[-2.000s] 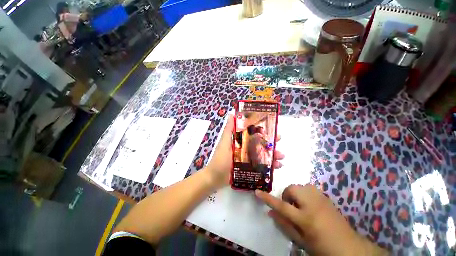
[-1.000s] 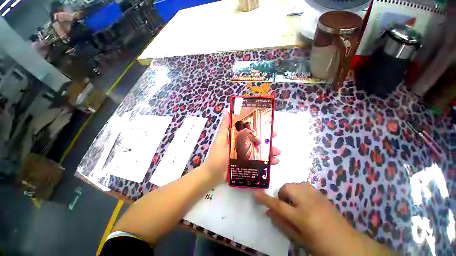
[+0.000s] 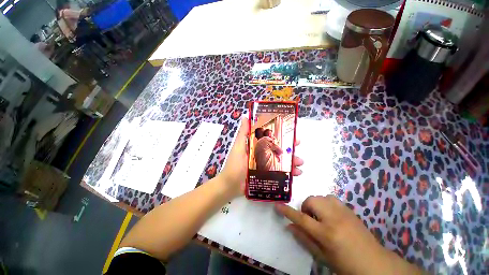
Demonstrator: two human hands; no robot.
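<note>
A red-edged smartphone is upright in the middle of the view, its screen lit with a picture of figures and text below. My left hand is shut on the phone from behind and the left side, with fingertips showing at its right edge. My right hand is just below and right of the phone, index finger extended near its lower edge, holding nothing. A large white sheet lies under the phone and hands. A striped band shows at my left wrist.
Loose white papers lie at left on the leopard-print desk. A picture strip, brown-lidded mug, black flask, calendar and pen-like item lie or stand beyond and right. A person is far left.
The phone's picture has changed slightly since the oldest frame. The view has shifted a little. My left hand still holds the phone, and my right hand stays below it.
</note>
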